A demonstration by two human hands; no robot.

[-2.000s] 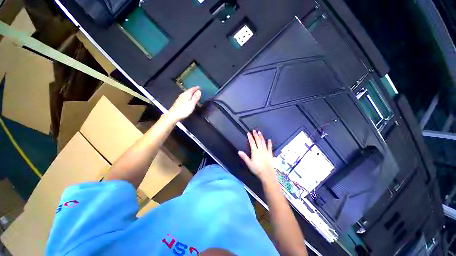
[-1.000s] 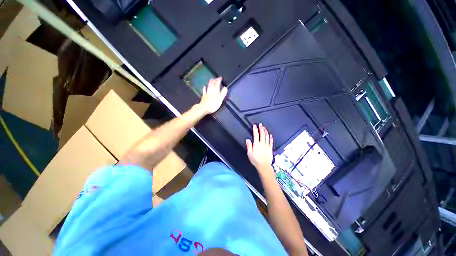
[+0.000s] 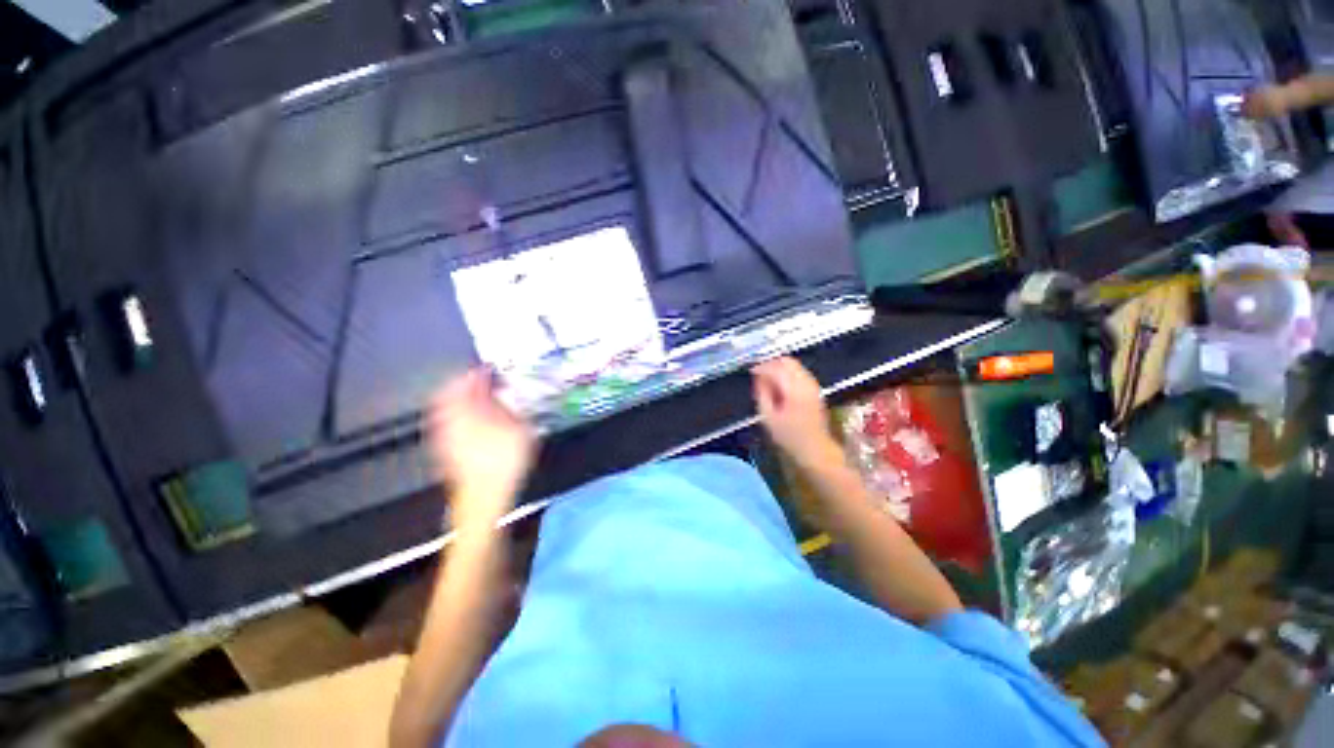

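A large black display rear shell [image 3: 498,132] with moulded diagonal ribs lies in front of me. A bright white chassis plate [image 3: 563,300] sits mid-panel, with a small green circuit board [image 3: 607,392] at its near edge. A shiny metal edge strip [image 3: 775,333] runs right from it. My left hand [image 3: 480,434] is blurred, at the plate's lower left corner; whether it holds anything cannot be told. My right hand [image 3: 790,398] is over the panel's near edge, below the metal strip, fingers curled; nothing shows in it.
A green side table [image 3: 1010,424] at right bears an orange-handled tool [image 3: 1015,365], a white sheet [image 3: 1024,494] and clear plastic bags [image 3: 1075,577]. A red-lined scrap box [image 3: 944,482] is beside it. Another person's hand [image 3: 1270,102] is over a further panel. Cardboard [image 3: 315,709] lies lower left.
The view has turned right, bringing in the side table and another person's hand. My hands have left the panel's near-left area and are now farther apart, around the board area.
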